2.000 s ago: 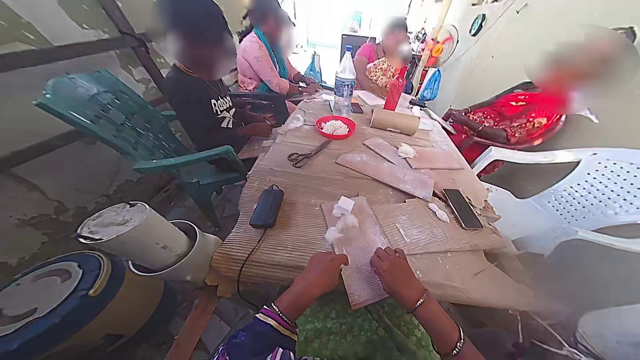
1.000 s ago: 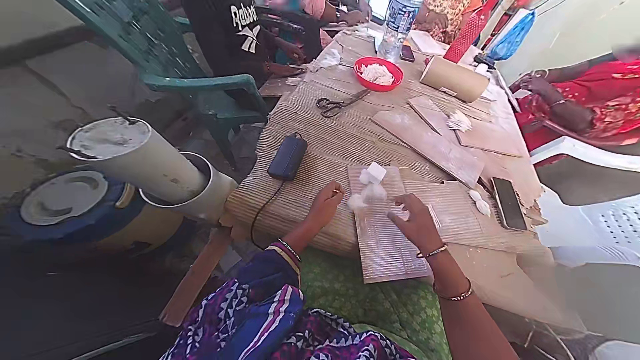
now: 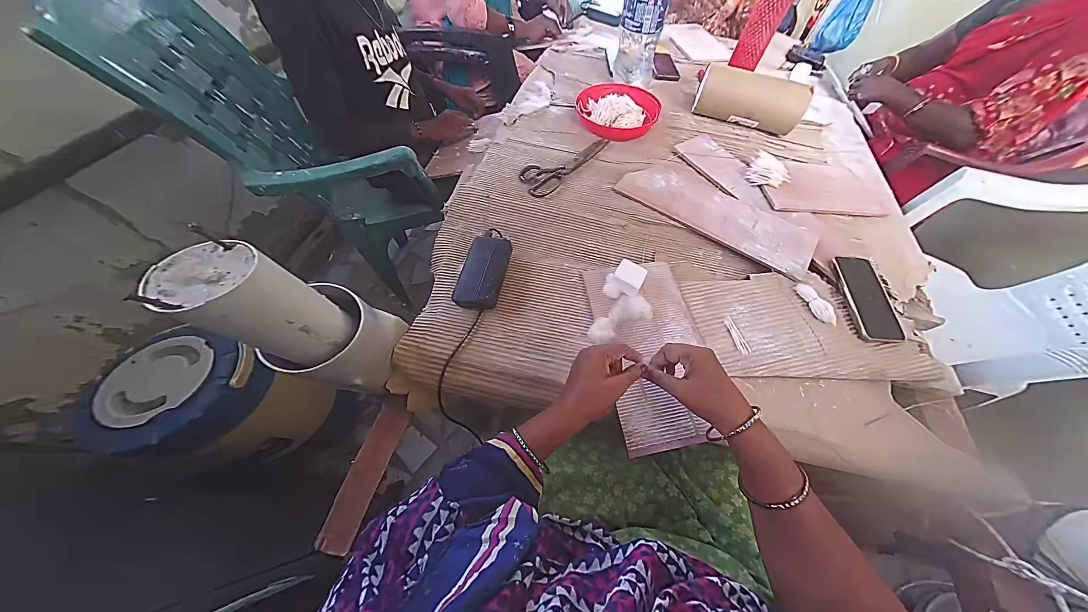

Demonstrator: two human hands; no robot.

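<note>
My left hand (image 3: 602, 378) and my right hand (image 3: 693, 378) meet at the fingertips over a ridged board (image 3: 663, 416) at the near table edge. Thumb and forefinger of each are pinched on a tiny pale piece, perhaps cotton, too small to make out. Just beyond the fingers, tufts of white cotton (image 3: 631, 309) and a small white block (image 3: 630, 274) lie on the board. Thin white sticks or wicks (image 3: 737, 336) rest to the right, and a small white bundle (image 3: 816, 303) lies beside a phone (image 3: 869, 299).
Scissors (image 3: 561, 168), a red bowl of white wicks (image 3: 618, 111), a cardboard roll (image 3: 753, 99), flat boards (image 3: 718, 218) and a corded black adapter (image 3: 482, 270) lie on the corrugated table cover (image 3: 544, 229). Other people sit around the far side. Buckets (image 3: 246, 293) stand at left.
My right hand has moved from above the cotton to my left hand, and their fingertips now meet. The view has tilted down since the oldest frame.
</note>
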